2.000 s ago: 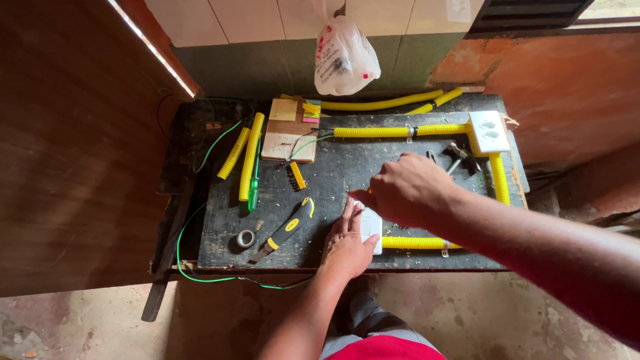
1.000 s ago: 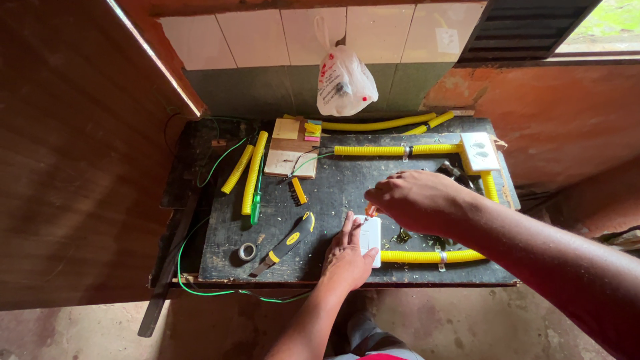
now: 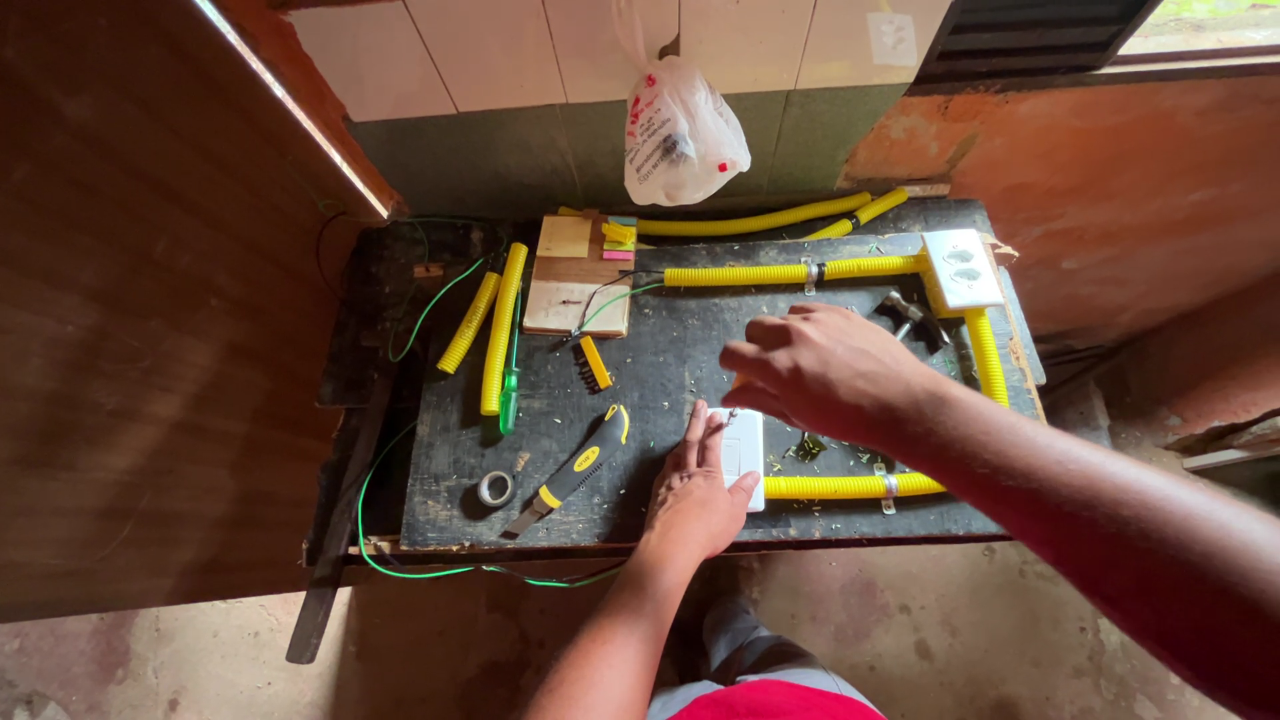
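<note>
A white switch plate [image 3: 742, 455] lies at the near edge of the black board, joined on its right to a yellow corrugated conduit [image 3: 835, 487]. My left hand [image 3: 700, 495] presses on its left side, fingers spread along it. Above its top end, my right hand [image 3: 820, 370] is closed on a screwdriver; only a bit of the orange handle and the shaft show, the tip at the plate's top. A white double outlet [image 3: 962, 268] sits at the board's far right corner, between two conduit runs. A hammer [image 3: 912, 320] lies beyond my right forearm, partly hidden.
Left of my left hand lie a utility knife [image 3: 585, 460], a tape roll [image 3: 496, 489], a yellow bit holder [image 3: 596, 362], a green screwdriver [image 3: 509, 400] and loose conduit pieces [image 3: 503, 330]. Behind are a wooden block [image 3: 577, 300] and a hanging plastic bag [image 3: 685, 135]. Green wire [image 3: 420, 574] hangs over the front edge.
My left hand stays on the switch plate throughout. My right hand remains above the plate's top end, its fingers and wrist changing pose. The view has shifted slightly.
</note>
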